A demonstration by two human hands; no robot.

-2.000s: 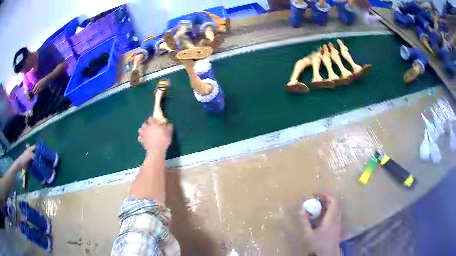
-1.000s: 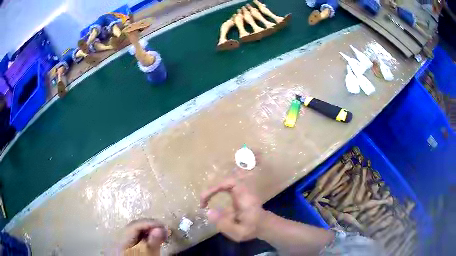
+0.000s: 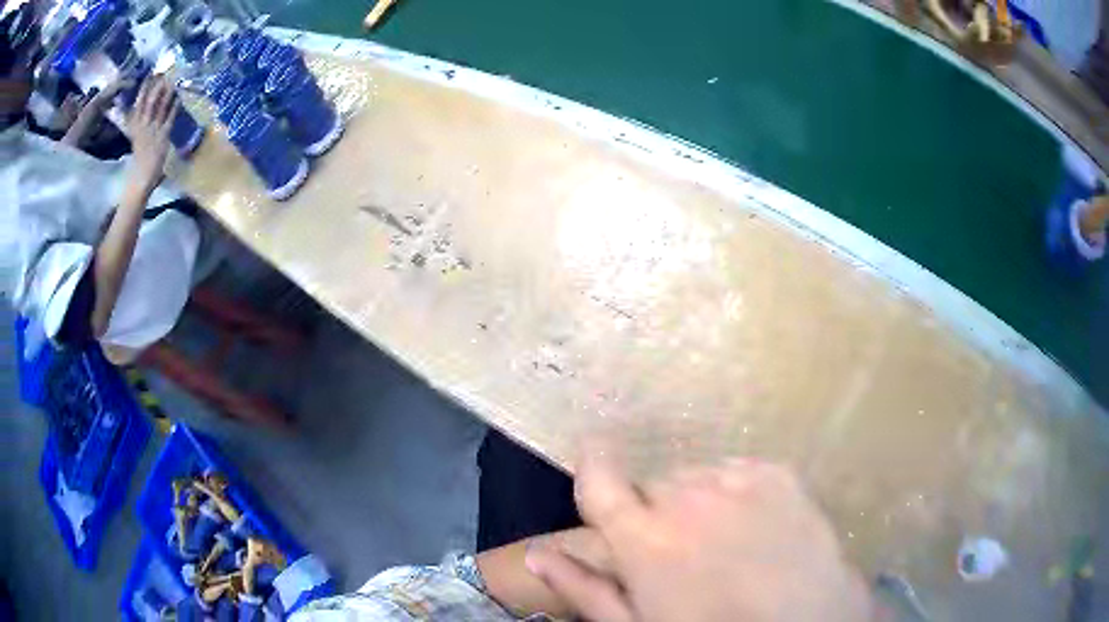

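Observation:
My hands overlap at the bottom centre-right, large and blurred. My left hand's plaid sleeve and forearm come in from the bottom; the hand's fingers are hidden or merge with the other. My right hand (image 3: 730, 541) appears to be the large one in front, its fingers across the left forearm. I cannot tell if either holds anything. A small white item that looks like the glue bottle (image 3: 981, 559) lies on the tan bench (image 3: 523, 194) to the right of the hands. A blurred dark and greenish item, perhaps the knife (image 3: 1076, 583), is at the lower right edge.
Blue trouser-leg pieces (image 3: 262, 109) stand or lie at the bench's far left, beside a co-worker's hand (image 3: 152, 116). The green belt (image 3: 778, 91) runs behind, with a blue piece (image 3: 1074, 225) at right. A blue crate (image 3: 262, 516) of parts is below left.
The view has swung to the left. The five tan legs and the crate of legs have gone out of view. My hands, apart a second ago, now overlap.

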